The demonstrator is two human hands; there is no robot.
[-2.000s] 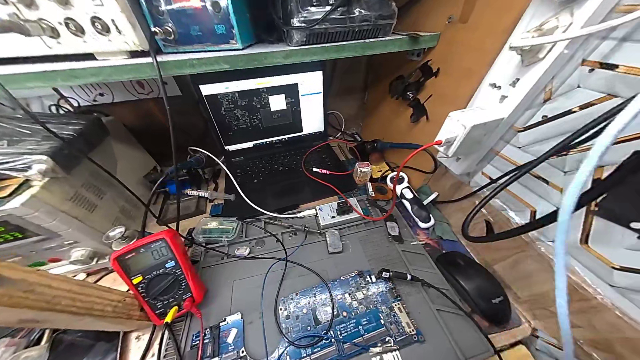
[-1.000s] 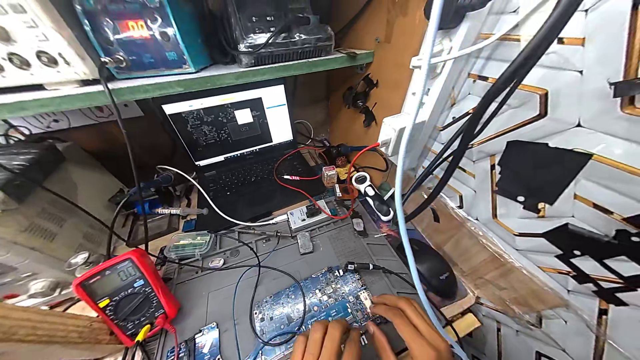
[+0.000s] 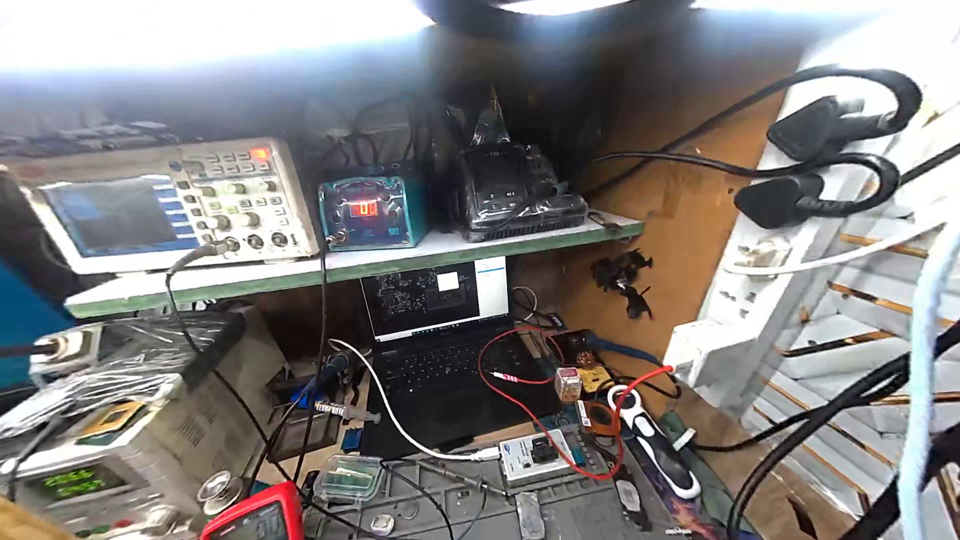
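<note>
Neither of my hands shows in the head view. A black laptop point(image 3: 442, 367) stands under the shelf with a circuit layout on its screen. In front of it lies a white chip programmer point(image 3: 534, 459) with a white USB cable plugged in. A small clear plastic box point(image 3: 349, 478) and a probe point(image 3: 457, 474) rest on the grey work mat point(image 3: 480, 517). The red multimeter point(image 3: 259, 517) is cut off by the bottom edge. A magnifier with a black and white handle point(image 3: 660, 450) lies to the right, near a red wire point(image 3: 517, 405).
A green-edged shelf point(image 3: 360, 264) carries an oscilloscope point(image 3: 172, 202), a teal power device point(image 3: 371, 210) and a plastic-wrapped black device point(image 3: 517, 195). A bench instrument point(image 3: 150, 435) stands at left. Black plugs point(image 3: 780, 201) and thick cables point(image 3: 825, 420) hang at right.
The view has swung up, so the blue circuit board is out of frame. Both hands, seen over that board one second ago, no longer show.
</note>
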